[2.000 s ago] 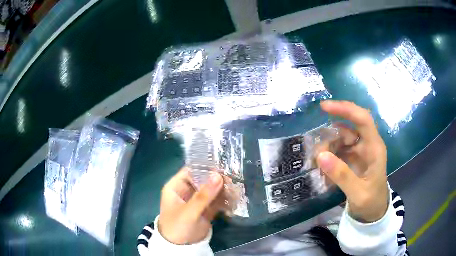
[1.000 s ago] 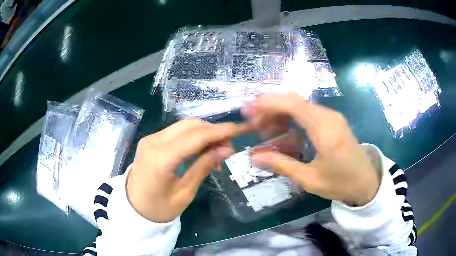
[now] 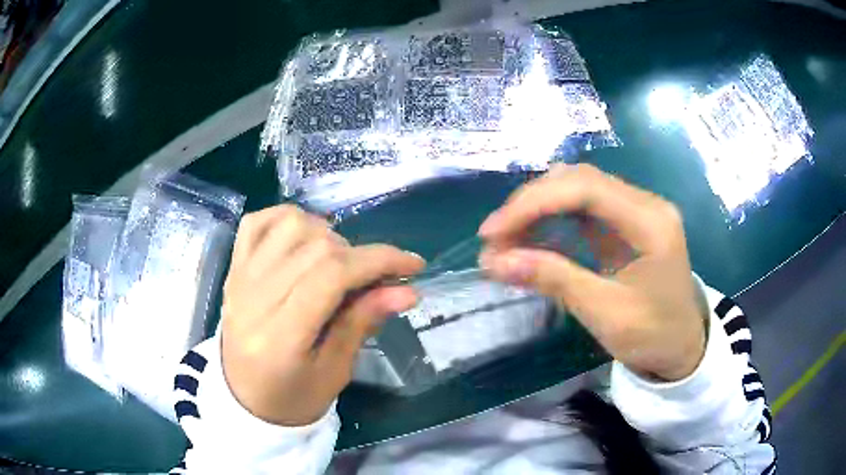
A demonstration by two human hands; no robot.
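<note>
A clear plastic bag (image 3: 478,320) with pale rectangular panels in it hangs between my hands, low in front of me. My left hand (image 3: 301,311) pinches its upper edge between thumb and fingers at the left. My right hand (image 3: 594,269) pinches the same edge at the right, the fingertips close to the left ones. A thin stretch of clear film shows between the fingertips. The fingers hide parts of the bag's edge, and glare blurs its contents.
A wide shiny stack of bagged panels (image 3: 399,102) lies ahead on the dark green surface. A smaller glare-washed pile (image 3: 749,134) lies at the right. Two larger whitish bags (image 3: 162,288) overlap at the left. A pale rail (image 3: 209,125) curves behind.
Two seconds ago my hands were apart with panels spread between them; they came together on the bag. Since one second ago, the fingertips have parted slightly and the bag's edge is stretched between them.
</note>
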